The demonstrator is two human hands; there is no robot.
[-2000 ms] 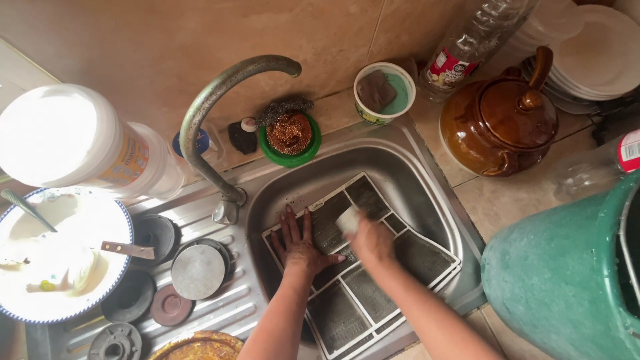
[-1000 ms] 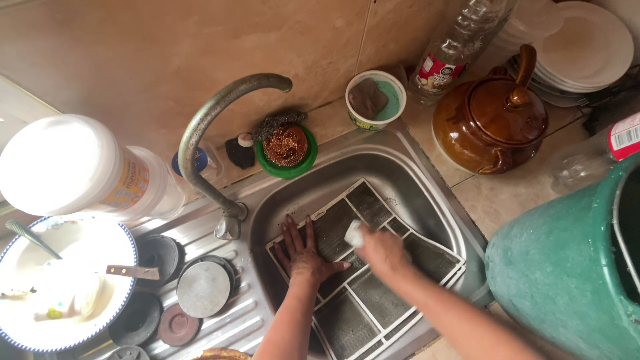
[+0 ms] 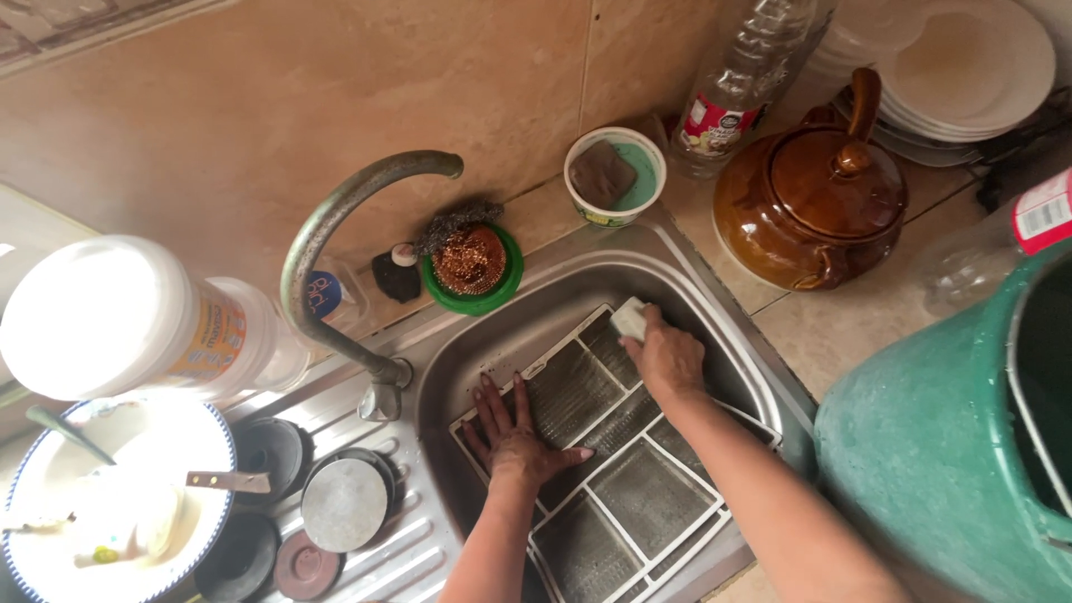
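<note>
A white-framed mesh filter panel (image 3: pixel 657 494) leans in the stainless steel sink basin (image 3: pixel 448 360), with what looks like a second frame under its lower edge. My left hand (image 3: pixel 515 444) rests on the panel's left part, fingers spread, holding nothing. In my right hand (image 3: pixel 670 356) is a small whitish block (image 3: pixel 629 319), maybe soap or a sponge, against the panel's upper corner. The faucet (image 3: pixel 368 193) arches behind the basin, left of both hands. The panel's far lower end runs past the basin rim.
Left, the drainboard (image 3: pixel 410 536) holds burner caps (image 3: pixel 345 504) and a bowl (image 3: pixel 226 444) with utensils; white tubs (image 3: pixel 100 318) stand behind. Scouring pads (image 3: pixel 469 260) and a small tub (image 3: pixel 615 213) sit behind the basin. Right are a brown lidded pot (image 3: pixel 804 201), bottles, stacked plates (image 3: pixel 971 75) and a green bucket (image 3: pixel 913 419).
My right hand, with the whitish block, has moved from the panel's middle up to its upper corner. My left hand remains spread on the panel's left side.
</note>
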